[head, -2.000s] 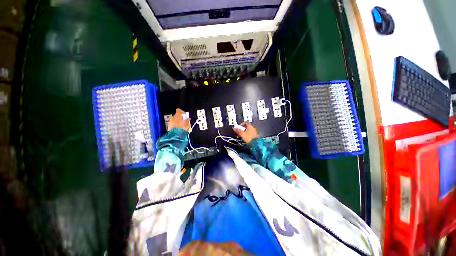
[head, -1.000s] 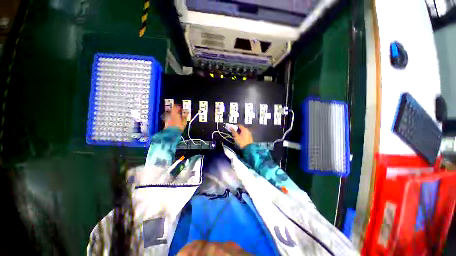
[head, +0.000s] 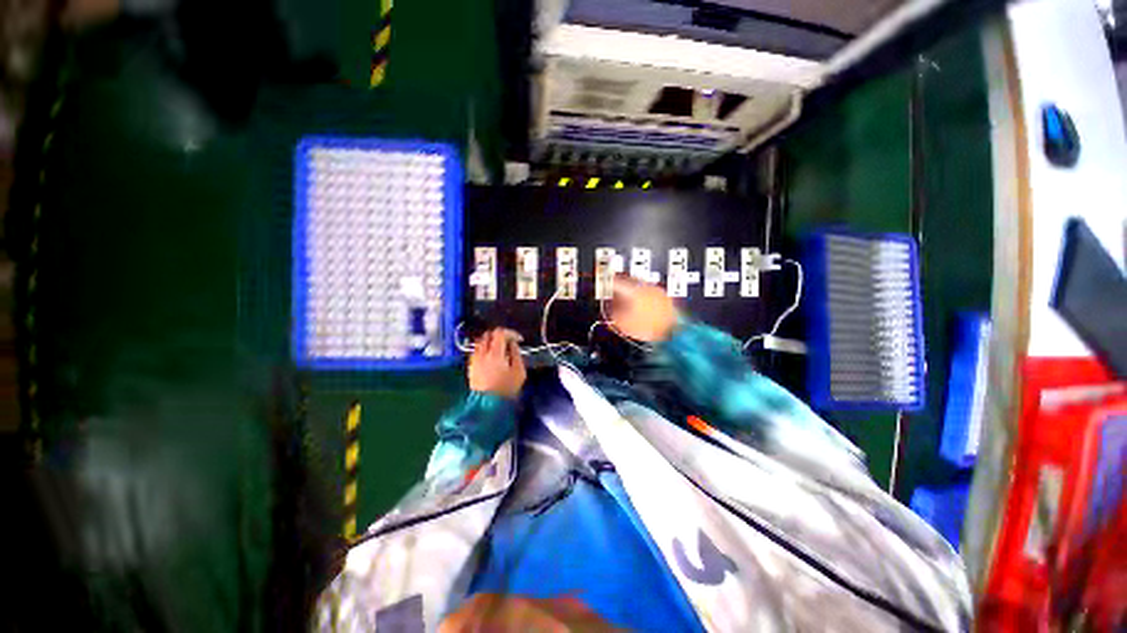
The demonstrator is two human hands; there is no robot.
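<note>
A wide black board bears a row of several upright pale test sockets. Small white pieces sit at some of them. Thin white test leads loop along the board's near side and at its right end. My right hand is blurred, its fingertips at the fourth socket from the left; whether it grips a piece there is hidden. My left hand is low at the board's front edge, below the left sockets, fingers bent beside a white lead; its grip is unclear.
A blue-rimmed left tray holds rows of white pieces with a dark item on top. A greyer blue-rimmed right tray stands beyond the board. An instrument rack stands behind. A white desk with a mouse, keyboard and red bins is at right.
My left hand has moved from the leftmost sockets down to the front edge. My right hand has moved up from below the sockets to the fourth one. The view has shifted.
</note>
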